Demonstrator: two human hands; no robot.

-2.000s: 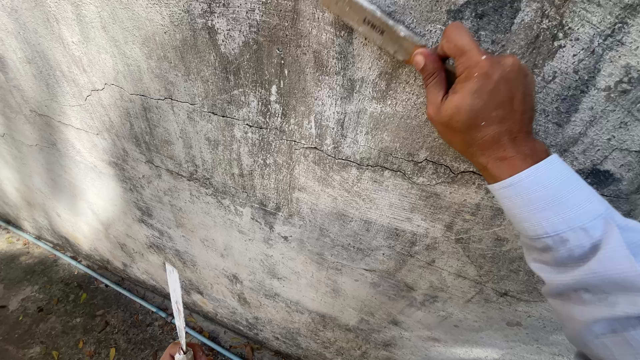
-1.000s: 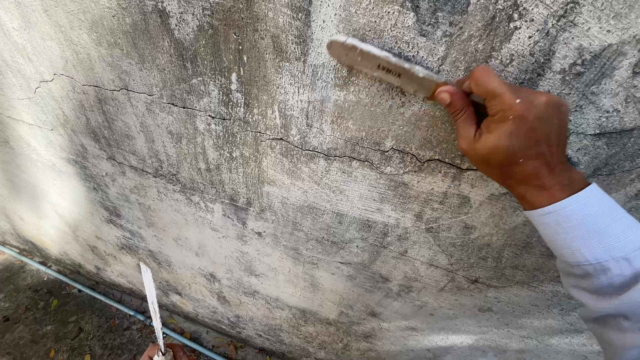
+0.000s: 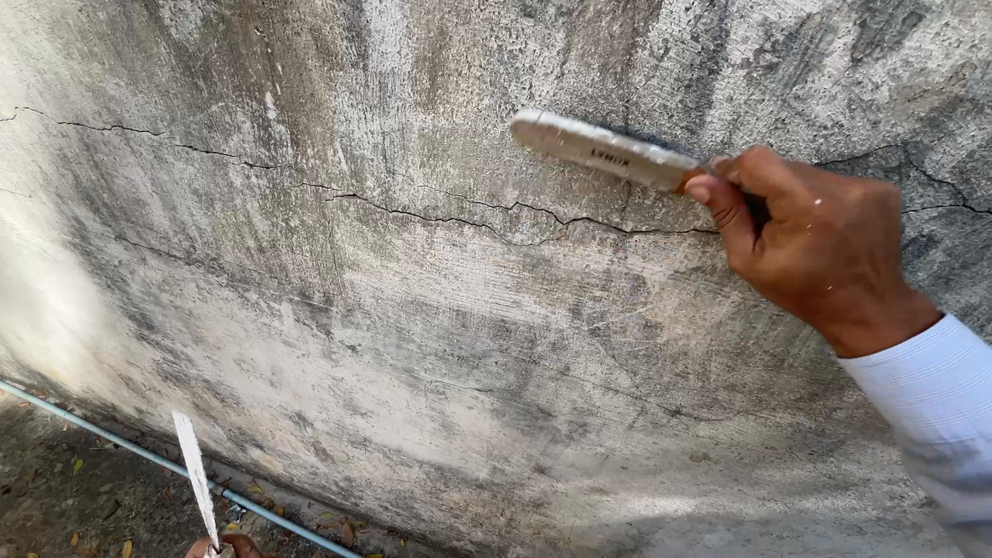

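My right hand [image 3: 814, 240] is closed on the handle of a wire brush [image 3: 608, 151] with a long, rounded wooden back; its bristle side, pale with dust, faces up along the wall. The brush is just above a thin, jagged crack [image 3: 442, 218] in the weathered plaster wall [image 3: 465, 349]; whether it touches the wall cannot be told. At the bottom left, my left hand [image 3: 225, 547] is mostly out of frame and holds a narrow, white-coated blade [image 3: 197, 477], likely a scraper or putty knife, pointing up.
A light blue pipe [image 3: 124, 444] runs along the foot of the wall at the lower left. Beside it lies dark ground [image 3: 54, 496] with scattered leaves. More cracks [image 3: 938, 182] branch across the wall at the right, beyond my right hand.
My right hand and the brush have moved down the wall, closer to the crack. The blade in my left hand still points up at the lower left. The view has shifted somewhat.
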